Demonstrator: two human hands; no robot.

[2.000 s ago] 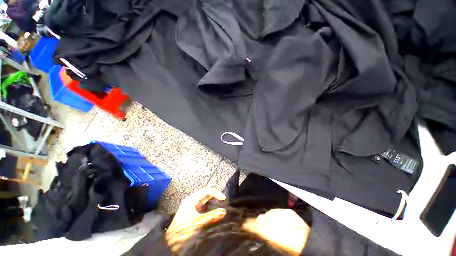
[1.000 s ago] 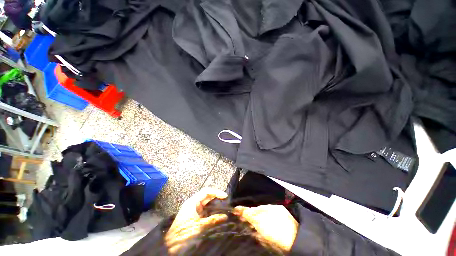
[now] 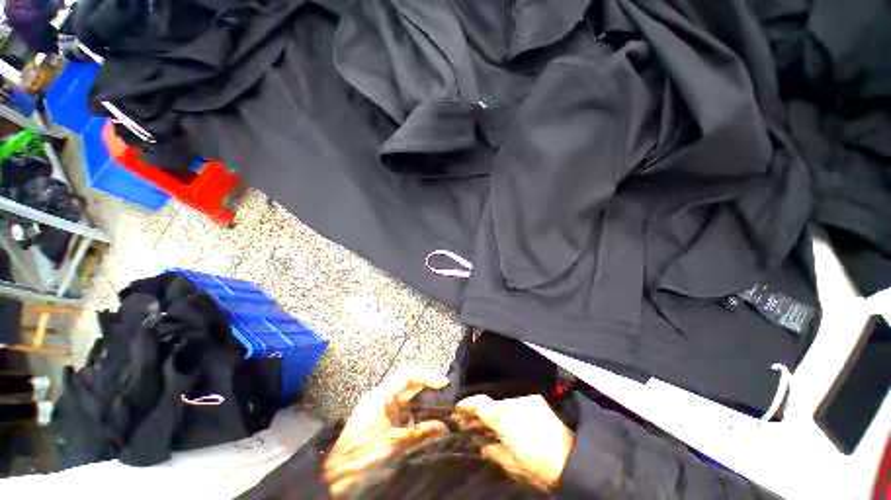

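Note:
My left hand [image 3: 383, 430] and my right hand [image 3: 523, 435] are close together at the bottom middle, near my body. They pinch a dark garment part [image 3: 430, 402] between their fingertips. Hair hides much of both hands and the cloth. Anything small between the fingers cannot be made out. A large black jacket [image 3: 557, 186] lies heaped over the table in front of me. A white cord loop [image 3: 448, 263] shows at its near edge. A second white loop [image 3: 779, 393] and a care label [image 3: 777, 309] are at its right corner.
A smartphone [image 3: 860, 386] lies on the white table [image 3: 674, 415] at the right. On the speckled floor [image 3: 332, 283] at the left are a blue crate [image 3: 283, 337] with black garments [image 3: 161, 361], a red plastic piece [image 3: 200, 190] and blue bins [image 3: 127, 176]. A metal rack [image 3: 54, 220] stands at the far left.
My right hand has moved left, and its fingertips now meet the dark cloth beside my left hand. My left hand stays nearly in place. The view has shifted slightly.

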